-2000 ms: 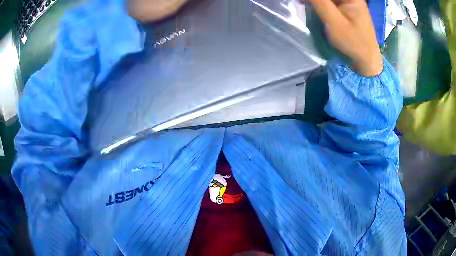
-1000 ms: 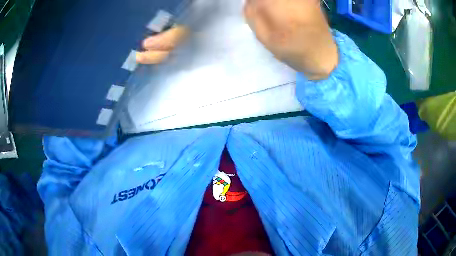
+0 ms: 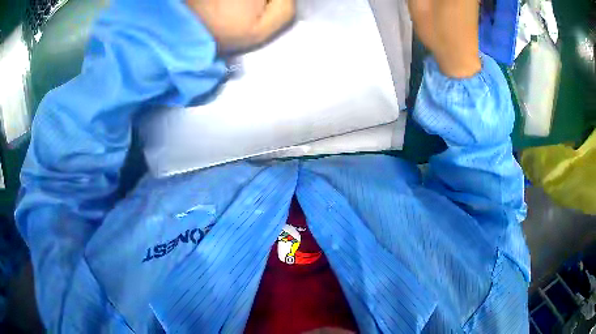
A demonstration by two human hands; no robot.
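A large white sheet (image 3: 320, 85) with a rounded corner lies in front of me, its near edge by my smock. Other pale sheets (image 3: 393, 39) show under it and past its right side. My left hand (image 3: 242, 23) is over the sheet's far left part, blurred, fingers curled and partly cut off by the top edge. My right hand (image 3: 449, 32) is right of the sheets, its fingers out of the picture at the top. I cannot tell whether either hand holds anything. No dark cover face is visible.
A blue bin (image 3: 499, 32) stands right of my right hand, with crumpled white scraps (image 3: 540, 23) beside it. A clear plastic strip (image 3: 541, 88) lies on the green mat. A person's yellow sleeve (image 3: 565, 171) is at the right. A pale, shiny object (image 3: 14, 91) is at the far left.
The dark cover with pale squares, held at the left one second ago, no longer shows. My left hand is now above the white sheet. My right hand has moved right and away from me.
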